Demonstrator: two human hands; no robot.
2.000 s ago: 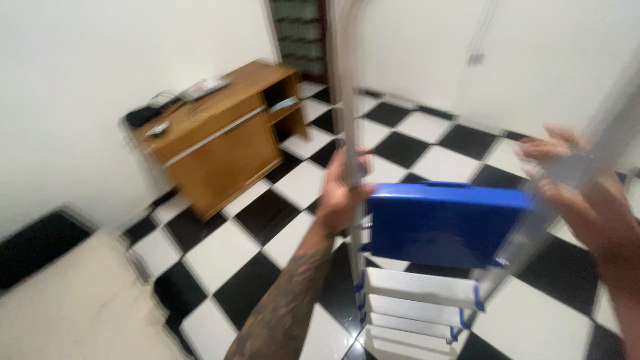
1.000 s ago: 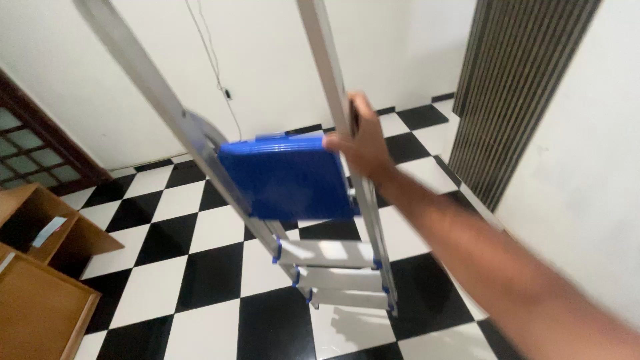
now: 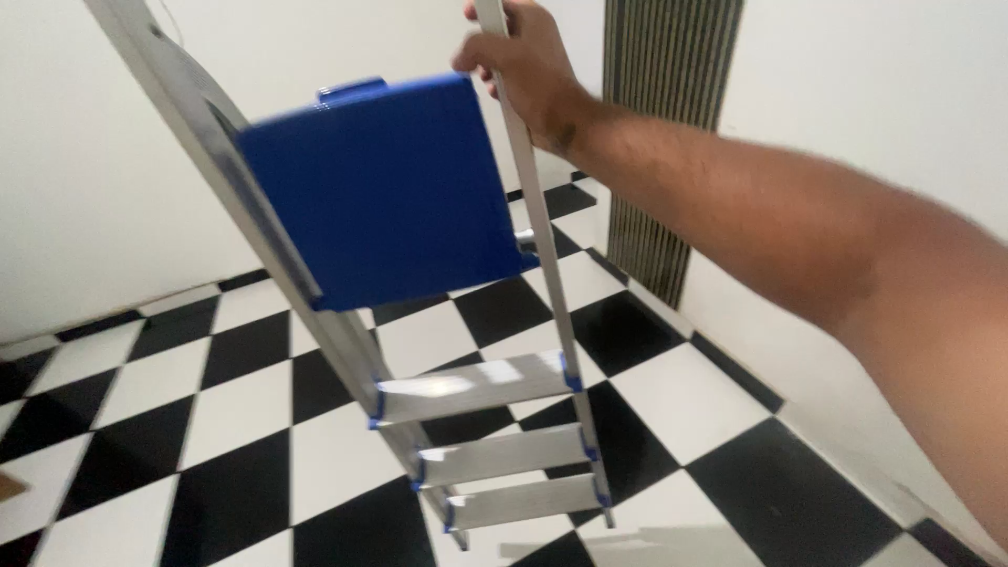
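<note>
An aluminum stepladder (image 3: 480, 386) with a blue plastic platform (image 3: 386, 197) stands slanted across the middle of the view, its metal treads below the platform. My right hand (image 3: 524, 59) is closed around its right rail, level with the top edge of the platform. The left rail (image 3: 205, 165) runs up out of the top left of the frame. My left hand is outside the view. The ladder's lower ends are near the tiled floor; whether they touch it is hard to tell.
Black and white checkered tiles (image 3: 244, 394) cover the floor. A white wall (image 3: 866, 79) rises at the right, beside a dark ribbed folding door or panel (image 3: 669, 87). Another white wall (image 3: 79, 157) is at the left. A small brown wooden corner (image 3: 9, 486) shows at the left edge.
Two seconds ago my left hand was on the left rail; now it is out of view. My right hand, seen loosely at the right rail then, now grips it. The view has swung right.
</note>
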